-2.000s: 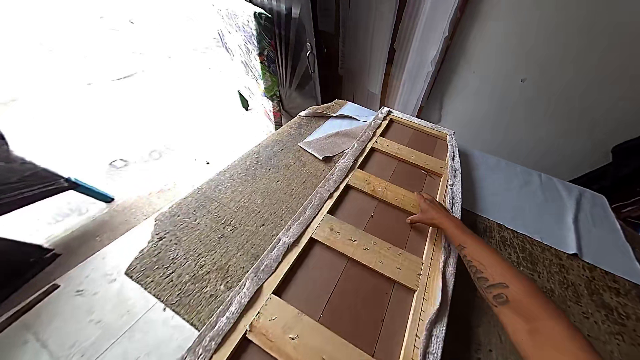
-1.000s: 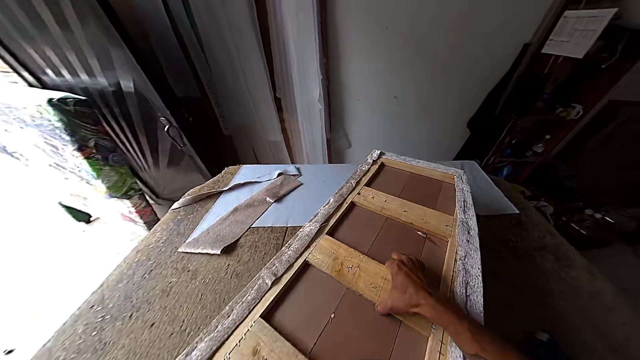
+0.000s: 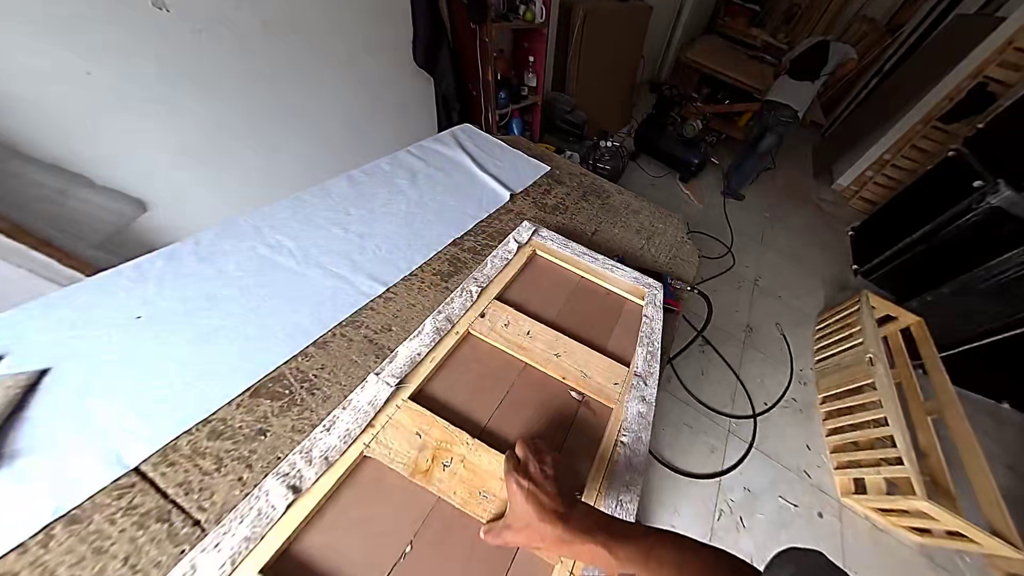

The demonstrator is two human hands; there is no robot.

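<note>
My right hand (image 3: 538, 500) grips a wooden crosspiece (image 3: 438, 462) near its right end, with the thumb and fingers on either side of it. The crosspiece belongs to a long wooden frame (image 3: 552, 352) lying on a worktable, with brown panels (image 3: 480, 392) showing between the slats. Grey-white patterned fabric (image 3: 448, 320) is wrapped over the frame's edges, and staples run along the wood. Beside the frame, a length of pale blue fabric (image 3: 264, 272) lies on the table. My left hand is not in view.
The worktable (image 3: 592, 200) has a worn, speckled covering. A tool with red and blue parts (image 3: 670, 294) is by the frame's far corner, joined to a black hose (image 3: 752, 416) on the floor. A slatted wooden frame (image 3: 872, 416) stands at right. Another person (image 3: 788, 104) bends over further back.
The view has swung right, bringing the floor, hose and other person into sight. My right hand remains on a crosspiece.
</note>
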